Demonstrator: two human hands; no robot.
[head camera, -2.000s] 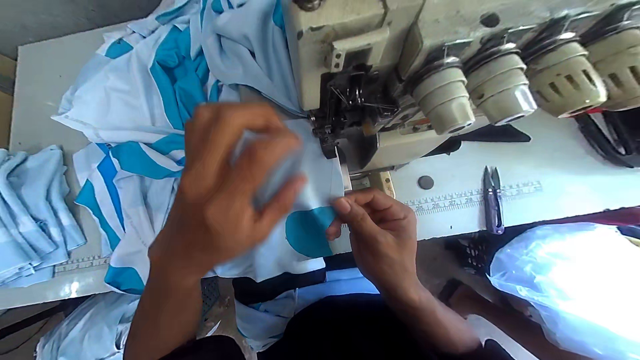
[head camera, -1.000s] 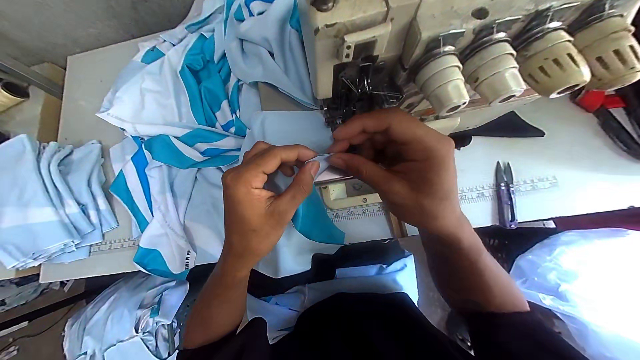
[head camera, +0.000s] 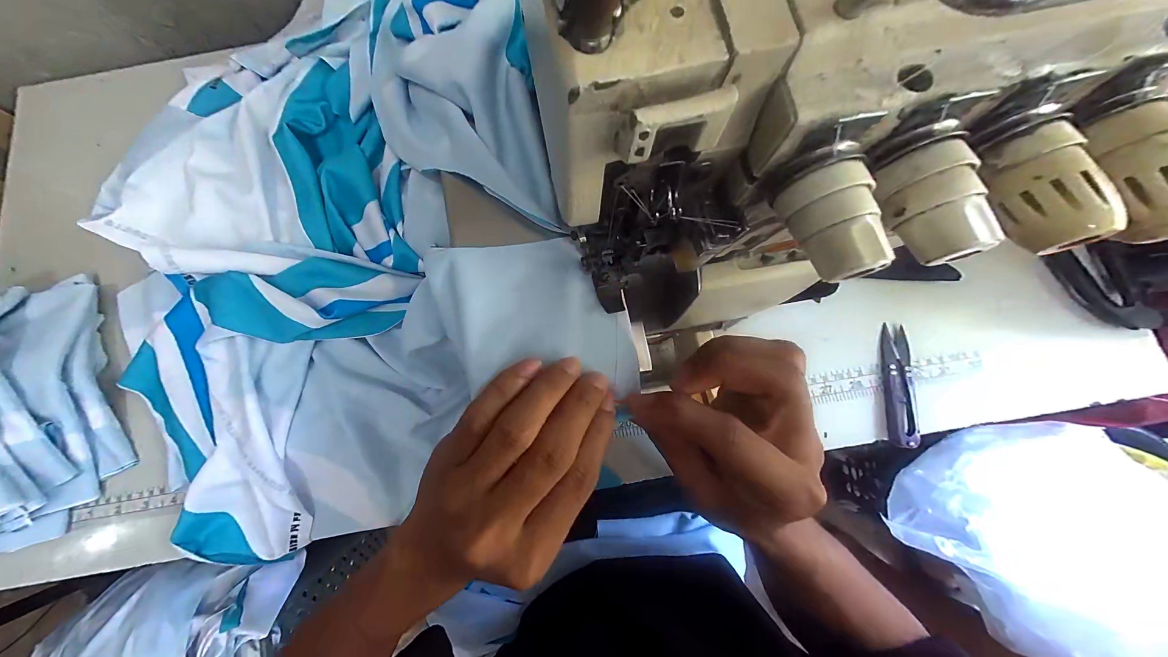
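Observation:
A light blue fabric panel (head camera: 538, 306) lies flat, its right edge at the needle and presser foot area of an industrial overlock sewing machine (head camera: 657, 237). My left hand (head camera: 529, 465) rests palm down on the panel's lower part, fingers together and extended. Just right of it, my right hand (head camera: 739, 429) pinches the panel's lower right corner between thumb and index finger. The fabric runs left into a heap of white, teal and blue pieces (head camera: 328, 201). What lies under my left palm is hidden.
Thread snips (head camera: 899, 388) lie on the table at right, across a measuring tape (head camera: 839, 385). Folded light blue pieces (head camera: 55, 411) are stacked at far left. A translucent plastic bag (head camera: 1031, 538) is at lower right. Beige thread tension knobs (head camera: 835, 219) jut from the machine.
My left hand has gone from pinching the fabric edge to lying flat on the panel. My right hand has moved down from near the presser foot to the panel's lower corner.

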